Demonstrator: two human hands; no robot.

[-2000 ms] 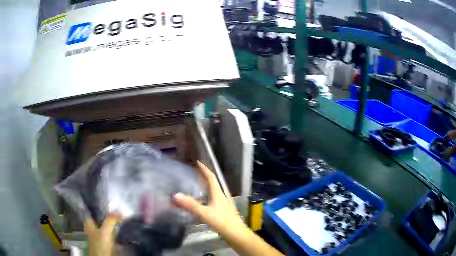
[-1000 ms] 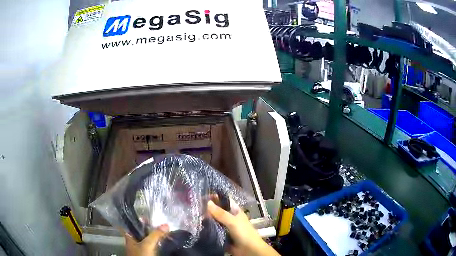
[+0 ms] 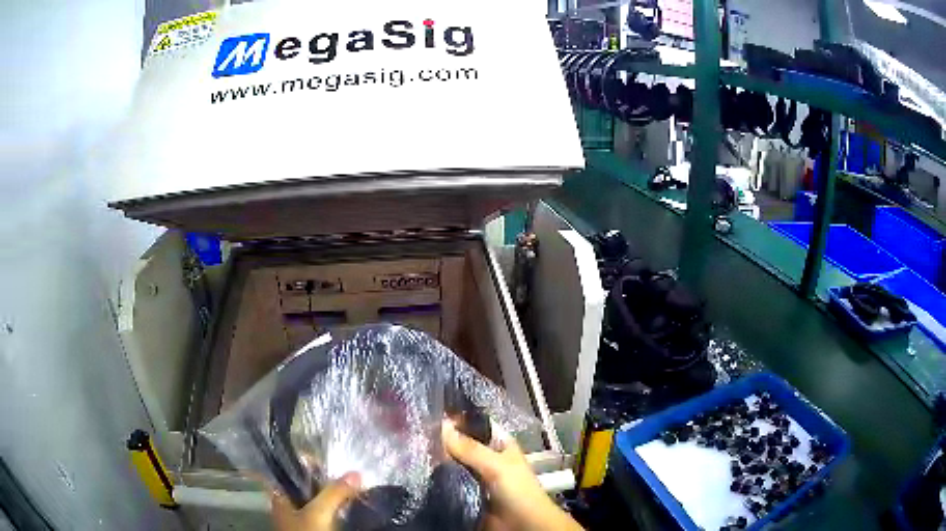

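Note:
Black over-ear headphones point(image 3: 456, 493) are inside a clear, crinkled plastic bag point(image 3: 379, 389), held in front of the open shield box point(image 3: 223, 493). My left hand point(image 3: 316, 508) grips the bagged headphones at the lower left, thumb on top. My right hand point(image 3: 498, 477) grips them at the right, thumb on the bag. Both hands are cut off by the bottom edge. The bag hides the lower middle of the cavity. The lid point(image 3: 353, 124) is raised above it.
Yellow-black sensor bars point(image 3: 151, 469) stand at both front corners. A blue tray point(image 3: 631, 456) of small black parts is at the right. Black headphones point(image 3: 659, 322) lie behind it on the green bench point(image 3: 768, 311). Green posts point(image 3: 702, 156) rise at the right.
Since two seconds ago the view has shifted and the bagged headphones appear farther right and lower. In the last second they have hardly moved; both hands keep hold.

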